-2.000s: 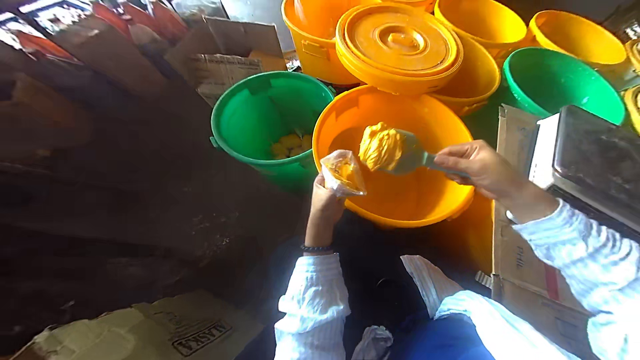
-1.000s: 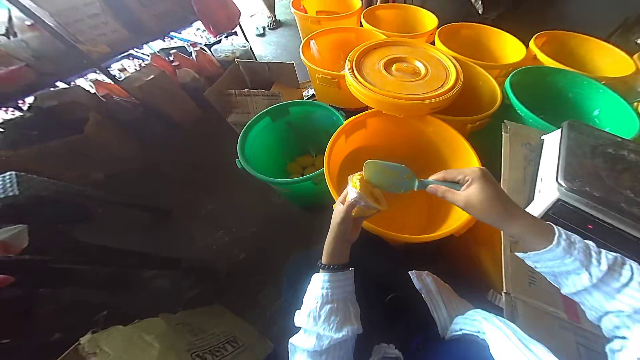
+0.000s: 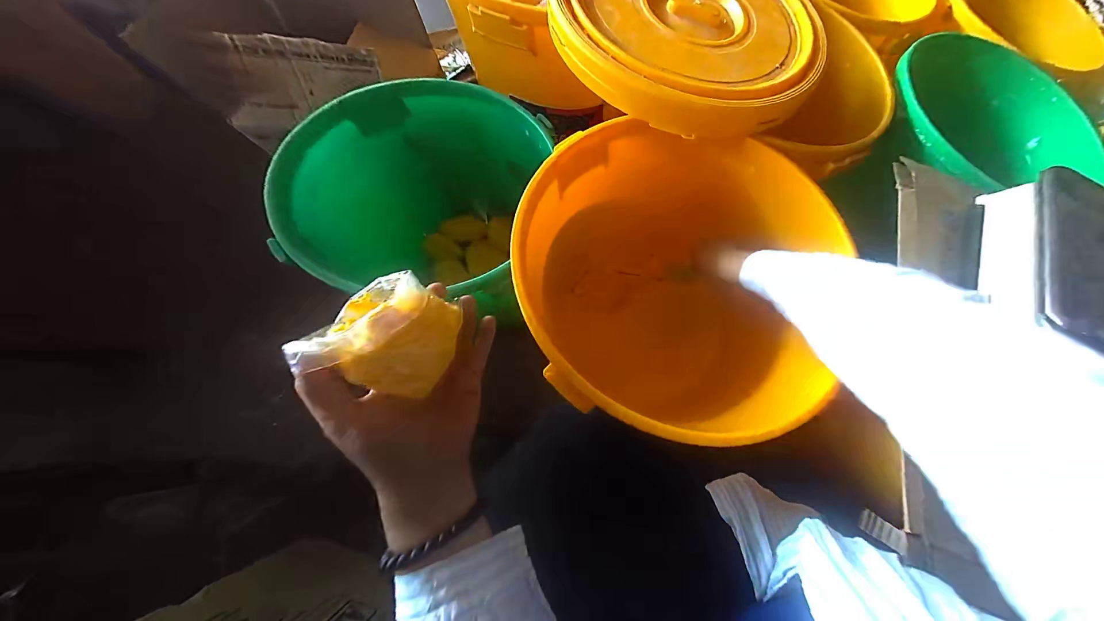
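Note:
My left hand (image 3: 414,414) grips a clear plastic bag (image 3: 392,336) filled with a yellow paste, its mouth loosely open at the top. It is just in front of a green bucket (image 3: 345,172) that has several yellow lumps (image 3: 470,246) at the bottom. Inside the large orange bucket (image 3: 681,345) my right hand (image 3: 729,261) reaches down; it is blurred and mostly hidden by its bright white sleeve. Whether the spatula is in that hand cannot be told now.
Stacked orange lids (image 3: 690,43) rest on buckets behind the orange one. More yellow buckets (image 3: 828,95) and another green bucket (image 3: 992,112) stand at the back right. A scale-like device (image 3: 1069,250) and cardboard are at the right, with a cardboard box (image 3: 302,78) at the back left.
My right hand, which held a spatula at the bag, has moved down into the orange bucket. My left hand with the bag has moved left, away from that bucket. The view has tilted down.

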